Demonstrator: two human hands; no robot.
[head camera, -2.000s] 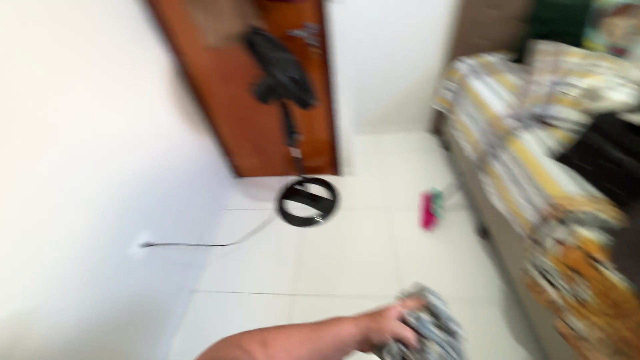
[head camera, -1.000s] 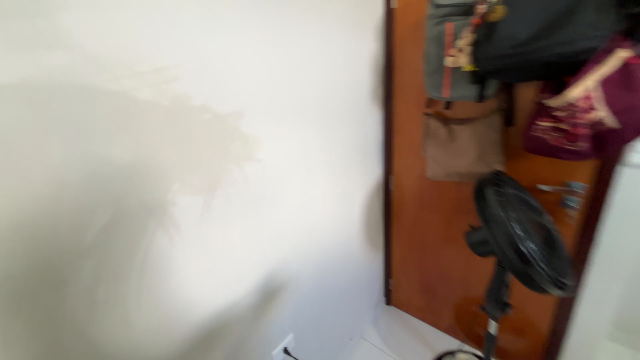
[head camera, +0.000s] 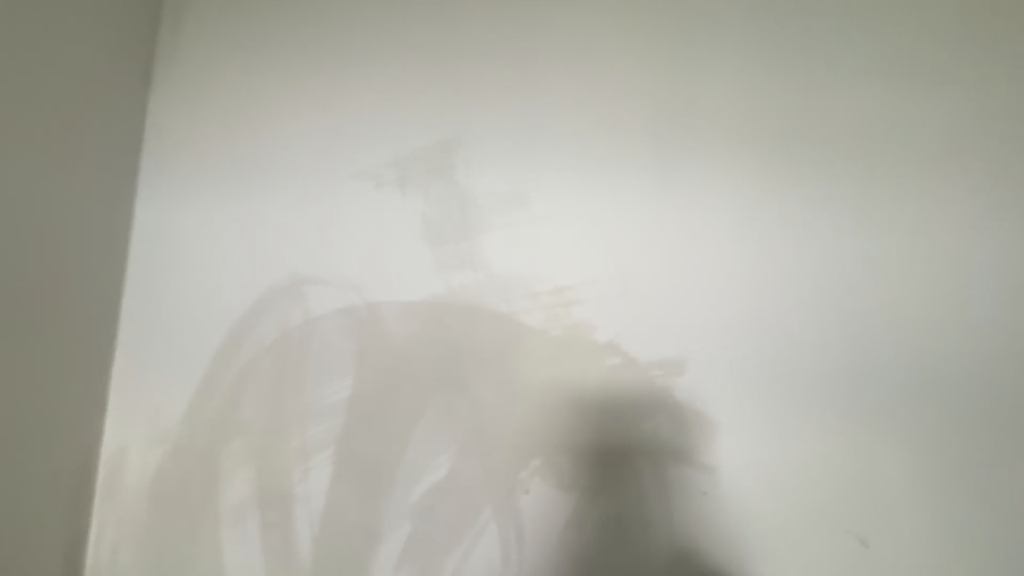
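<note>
A white wall (head camera: 800, 240) fills most of the head view. Broad curved greyish smears (head camera: 384, 384) cross its lower left and middle, and a fainter smudge (head camera: 452, 208) rises above them. Yellowish streaks (head camera: 568, 336) lie along the right end of the smears. A dark, soft-edged shadow (head camera: 632, 488) falls on the lower middle of the wall. Neither my left hand nor my right hand is in the frame, so what they hold cannot be seen.
At the left, a darker adjoining wall (head camera: 64, 280) meets the white wall along a nearly vertical edge. The whole picture is somewhat blurred.
The view has swung far, from the floor, bed and door to the smeared wall. A hand holding a crumpled cloth, seen two seconds ago, is out of the frame.
</note>
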